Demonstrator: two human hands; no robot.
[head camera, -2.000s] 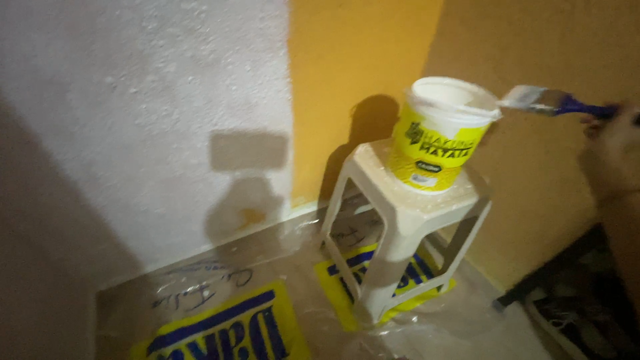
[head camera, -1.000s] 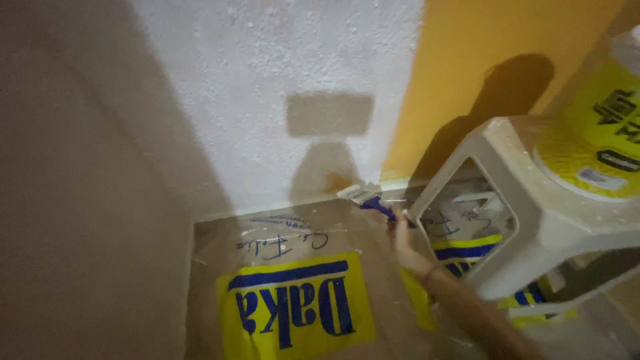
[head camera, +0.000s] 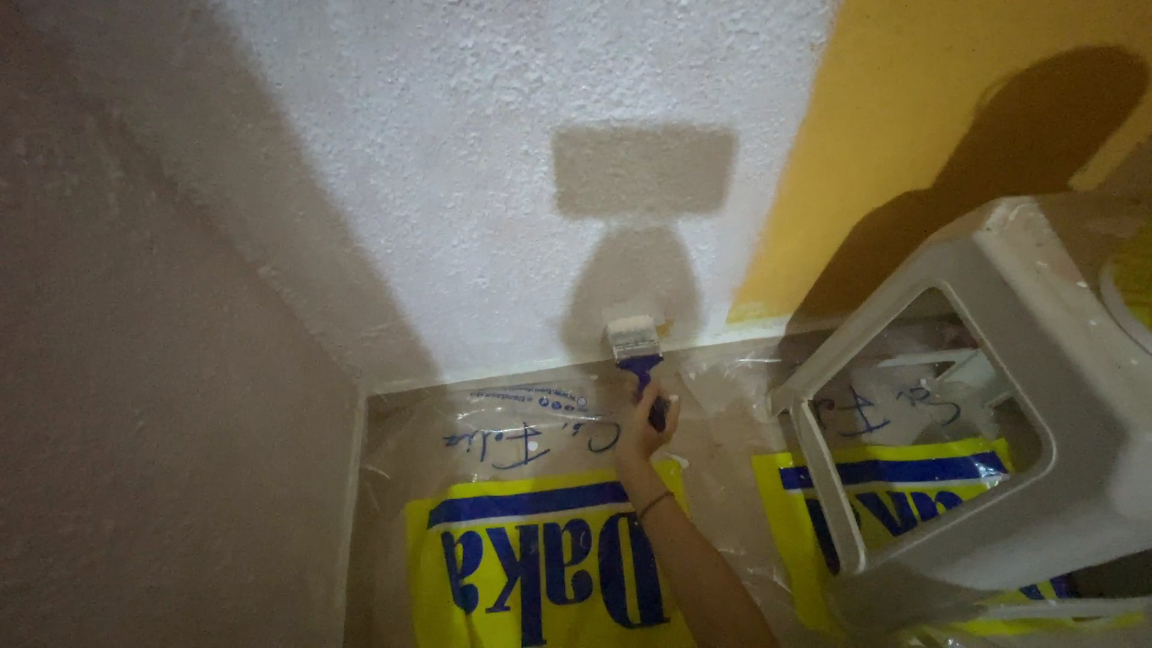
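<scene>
My right hand (head camera: 650, 421), with a thin band at the wrist, grips the blue handle of a flat paintbrush (head camera: 635, 340). The brush points up, its pale, paint-coated bristles against the low part of the white textured wall (head camera: 486, 180), just above the floor edge. A small yellow-orange patch shows on the wall beside the bristles. My left hand is not in view.
Clear plastic bags with yellow and blue print (head camera: 549, 558) cover the floor. At right stands a white plastic stool (head camera: 1017, 297) bearing a yellow and white paint bucket (head camera: 1136, 279), cut by the frame edge. A yellow-painted wall (head camera: 864, 162) adjoins the white one.
My right hand has carried the brush from beside the bucket down to the foot of the white wall, and the bristles now meet it slightly further up. The view has swung left and down.
</scene>
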